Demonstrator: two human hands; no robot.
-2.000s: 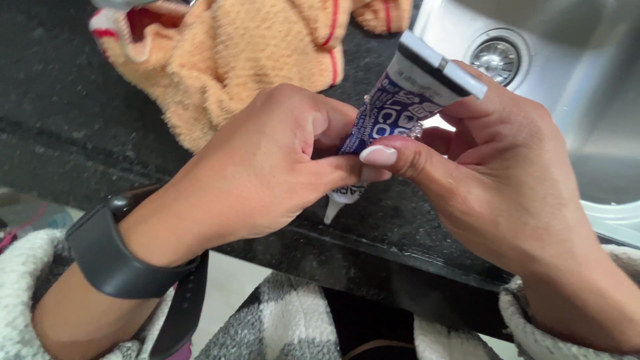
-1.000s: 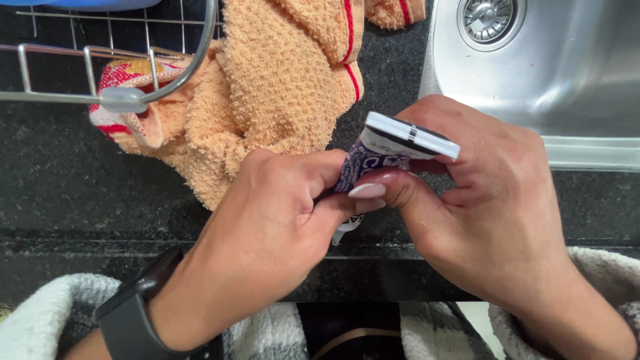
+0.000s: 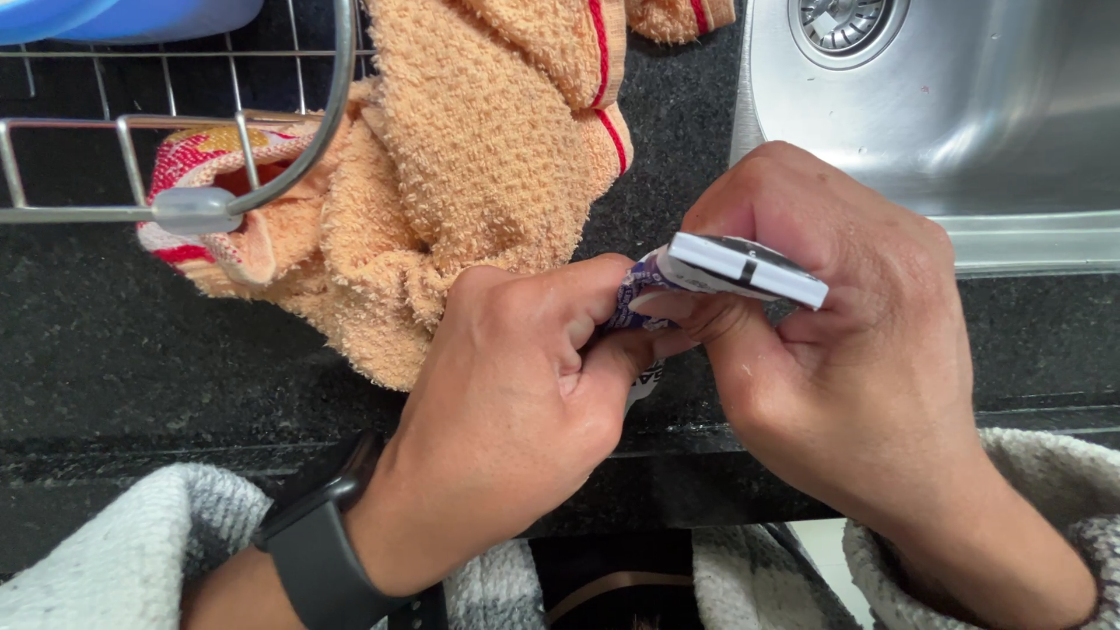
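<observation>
A squeeze tube (image 3: 643,293), dark blue and white with printing on it, is gripped between both hands above the edge of a black stone counter. My left hand (image 3: 525,394), with a black watch on its wrist, pinches the tube's middle. My right hand (image 3: 840,341) holds the upper part, its thumb pressed on the tube near the flat white end strip (image 3: 748,269). That strip points up toward the camera. The tube's lower part shows only in part below my left fingers, and its tip is hidden.
A crumpled orange terry towel (image 3: 472,149) with red stripes lies on the black stone counter (image 3: 219,350) beyond my left hand. A wire rack (image 3: 79,214) holding something blue (image 3: 157,17) is at upper left. The steel sink (image 3: 962,114) with its drain is at upper right.
The view has shifted, bringing the wire rack into sight. The tube has tilted so its flat end faces the camera more, and its white nozzle, visible two seconds ago, is now hidden. Both hands still hold it.
</observation>
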